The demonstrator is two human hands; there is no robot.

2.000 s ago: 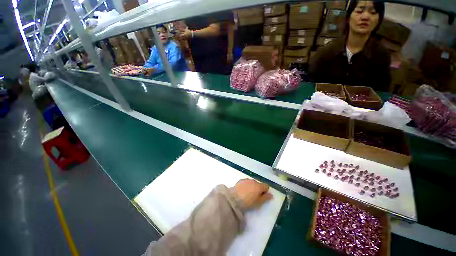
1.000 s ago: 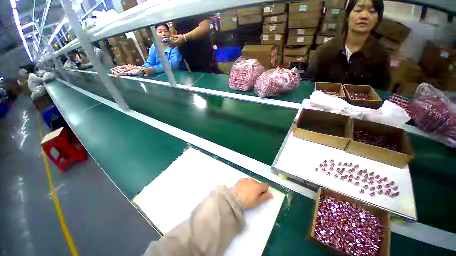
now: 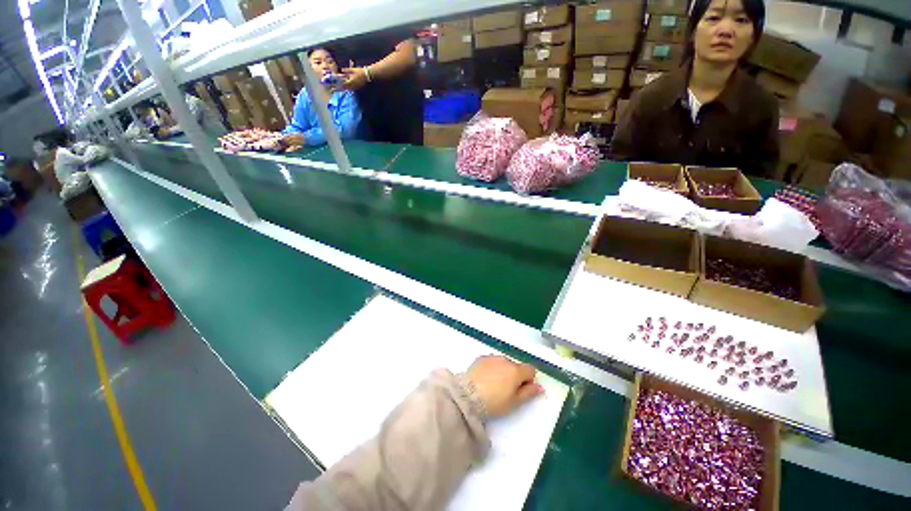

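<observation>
My left hand (image 3: 504, 384) rests on the white work board (image 3: 350, 369) near its right corner, fingers curled down. Whether it holds anything is hidden. My right hand is out of the picture. A shallow cardboard box (image 3: 631, 439) full of glittering pink-purple parts (image 3: 694, 449) stands right of the board. Beyond the white divider strip, a second white board (image 3: 599, 309) carries spaced-out small pink parts (image 3: 714, 351). Two deeper boxes stand at its back. The left one (image 3: 642, 255) looks empty; the right one (image 3: 759, 284) holds dark reddish parts.
White wrapping (image 3: 669, 207) and two small boxes lie in front of a person (image 3: 704, 110) across the line. Clear bags of pink pieces (image 3: 489, 148) stand on the green surface. A metal post (image 3: 215, 160) rises at left. A red stool (image 3: 125, 294) stands on the floor.
My left hand and the parts have stayed in place. The view has shifted slightly. The dark-clothed person's arm beside the blue-clad worker has moved.
</observation>
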